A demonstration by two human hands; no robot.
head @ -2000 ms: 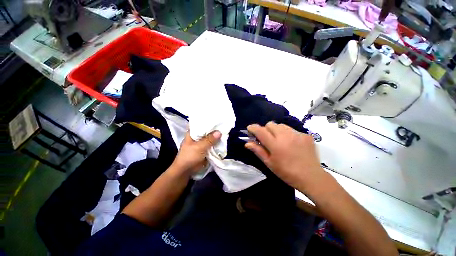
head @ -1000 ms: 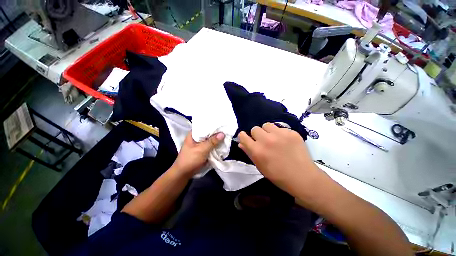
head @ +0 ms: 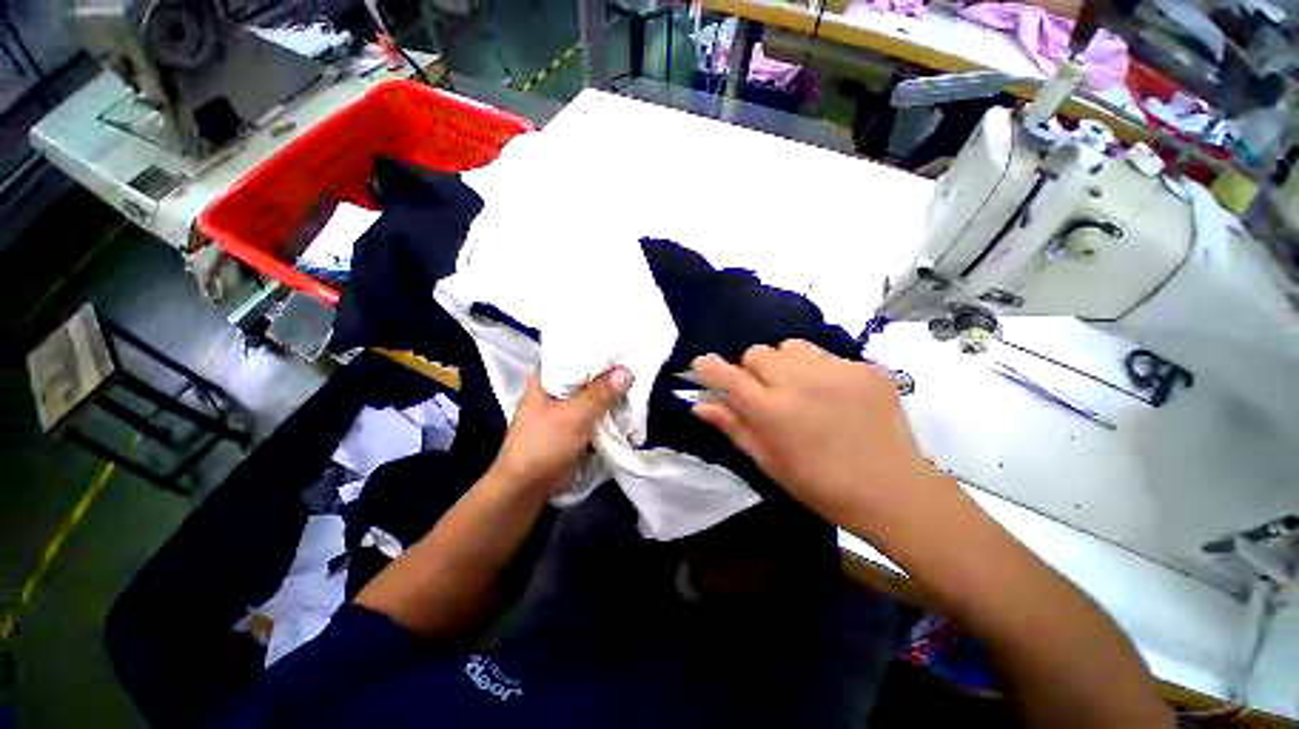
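Observation:
A black-and-white garment piece (head: 598,313) lies over the table's front edge, its white part in the middle and black cloth on both sides. My left hand (head: 549,434) pinches a white fold of it between thumb and fingers. My right hand (head: 798,420) is just right of the fold, over the black cloth. It holds small silver thread snips (head: 692,387), whose tips point left towards the pinched fold without visibly touching it. Most of the snips is hidden in the fingers.
A sewing machine (head: 1054,242) stands right, with tweezers (head: 1051,395) and black scissors (head: 1157,376) beside it. A red basket (head: 257,214) is at the left. Fabric scraps (head: 306,584) lie in dark cloth below. A stool (head: 71,368) stands far left.
Since one second ago, my right hand has moved slightly away from the fold and the snips' tips show again. My left hand keeps its pinch. The whole view has shifted slightly.

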